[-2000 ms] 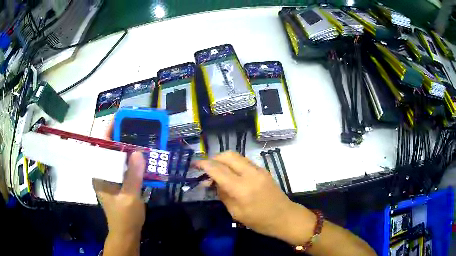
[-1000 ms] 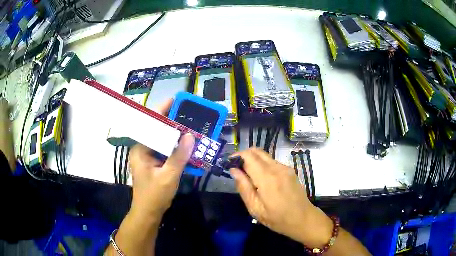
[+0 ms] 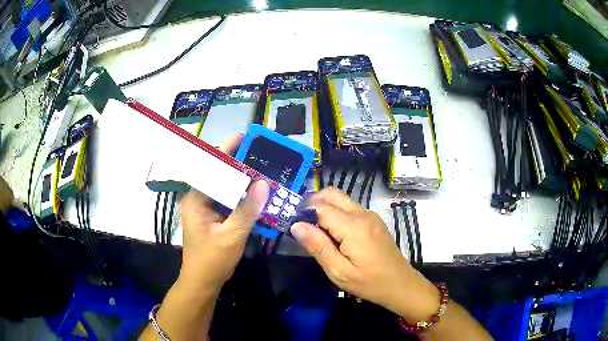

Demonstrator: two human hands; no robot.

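Note:
My left hand (image 3: 223, 226) grips the tester: a long white block (image 3: 177, 154), a red board (image 3: 193, 138) along its edge and a bright blue housing (image 3: 277, 156) with a dark centre. White digits glow at the board's right end. My right hand (image 3: 357, 243) is at that lit end, its thumb and fingers pinching a black cable plug (image 3: 305, 216). The fingers hide whether the plug is seated. Open power banks with silver cells, such as this one (image 3: 360, 103), lie in a row behind the tester.
More open power banks are piled at the right (image 3: 480, 46), with bunched black cables (image 3: 508, 146) hanging down. A few units stand at the left (image 3: 72, 160). A long black cord (image 3: 177, 63) crosses the white table (image 3: 280, 33). A blue crate (image 3: 580, 313) is at the lower right.
The view has shifted, so the table things sit further right than two seconds ago. The tester is more tilted. The right fingers have closed in nearer its lit end.

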